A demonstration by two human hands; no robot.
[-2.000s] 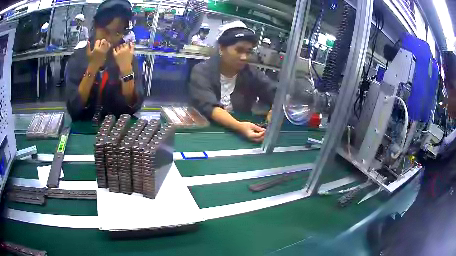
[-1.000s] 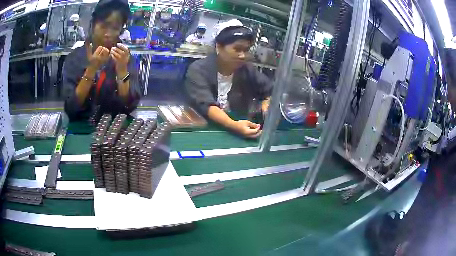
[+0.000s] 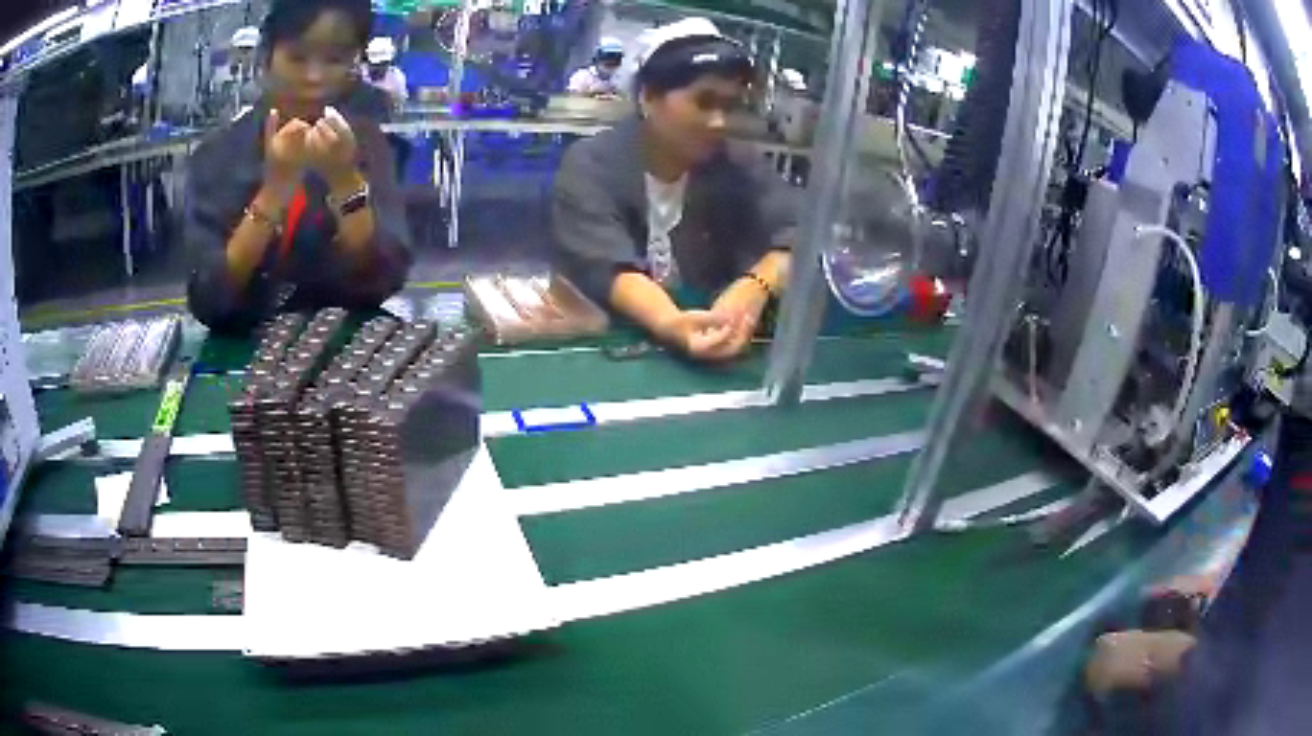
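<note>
Tall columns of brown-grey bars (image 3: 345, 446) stand side by side on a white board (image 3: 396, 604) left of centre, their rows of round openings showing on top. The board lies across the green bench top. More dark bars (image 3: 180, 551) lie flat to its left, and a short bar end (image 3: 228, 594) shows at its left edge. A long dark strip (image 3: 148, 475) with a bright green label lies behind them. Neither of my hands can be made out. A blurred, hand-like shape at the lower right lies by dark clothing at the picture's edge; whose it is cannot be told.
Two people sit opposite; one holds both hands near the face, the other's hands (image 3: 712, 334) are over the far bench. Clear-bagged parts (image 3: 533, 306) lie at the far edge. Aluminium posts (image 3: 993, 288) and a blue-covered machine (image 3: 1151, 245) stand right. A blue rectangle (image 3: 554, 417) marks a strip.
The loose bar that moved leftward along the green surface no longer shows right of the board; a bar end now shows at its left. The far right person's hands have come together. The view has shifted slightly.
</note>
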